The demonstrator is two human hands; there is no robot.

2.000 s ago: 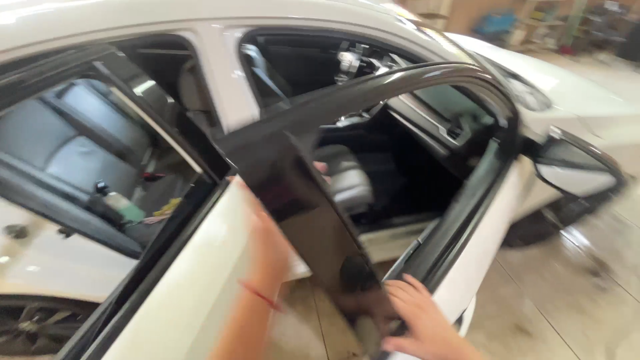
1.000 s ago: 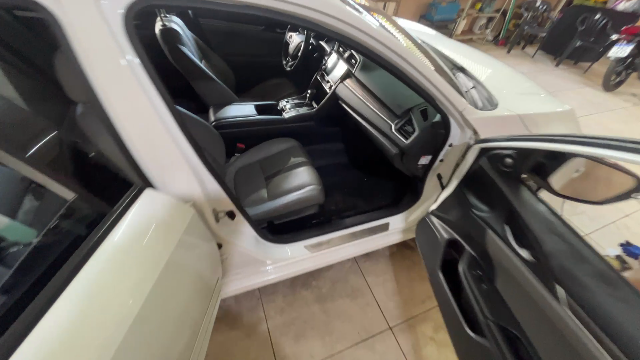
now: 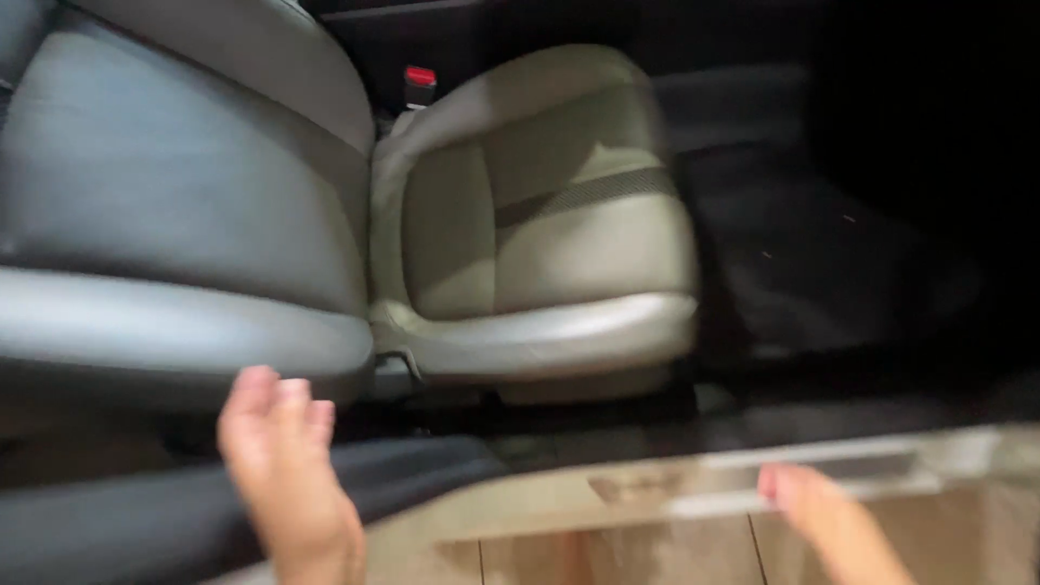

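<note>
My left hand (image 3: 284,463) is raised, blurred, in front of the lower side of the seat backrest (image 3: 179,187) and the dark pillar trim (image 3: 406,479); nothing shows in it. Lower right, my right hand (image 3: 800,496) is over the car's door sill (image 3: 650,487), partly cut off by the frame, and its fingers are too blurred to read. Between and beyond the hands lies the leather seat cushion (image 3: 569,252), partly in shade. A red seat belt buckle (image 3: 420,77) stands at the cushion's far rear corner.
Right of the cushion is the dark footwell floor (image 3: 829,252) with tiny light specks on it. A recline lever (image 3: 402,366) sits at the seat's near side. Tiled floor (image 3: 674,556) runs below the sill outside the car.
Two seconds ago both hands were at the black window frame of a door; one second ago neither was in view. Now both are before the seat and sill. The view has moved much closer to the seat.
</note>
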